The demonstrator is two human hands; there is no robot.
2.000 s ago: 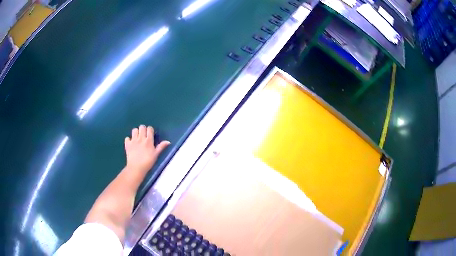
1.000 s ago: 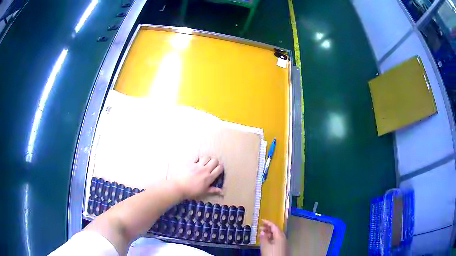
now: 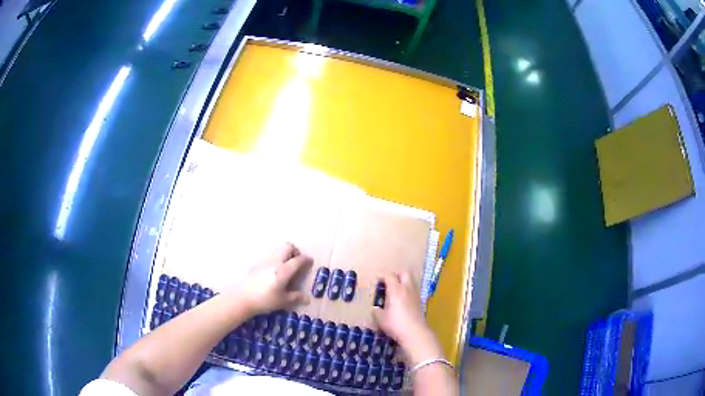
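Black oblong parts stand packed in rows along the near edge of the tan cardboard sheet. Three more black parts lie side by side on the cardboard, a little beyond the rows. My right hand holds one black part between its fingertips, to the right of those three. My left hand is over the cardboard to the left of the three parts, thumb and fingers apart, with nothing seen in it. My left forearm hides part of the rows.
The cardboard lies on a yellow table top. A blue pen lies right of it. The green belt runs at the left behind a metal rail, with several black parts at its far end. A blue bin and blue basket are at lower right.
My left hand has moved left off the parts, and three now lie bare on the cardboard. My right hand has come in from the right edge and taken hold of one part.
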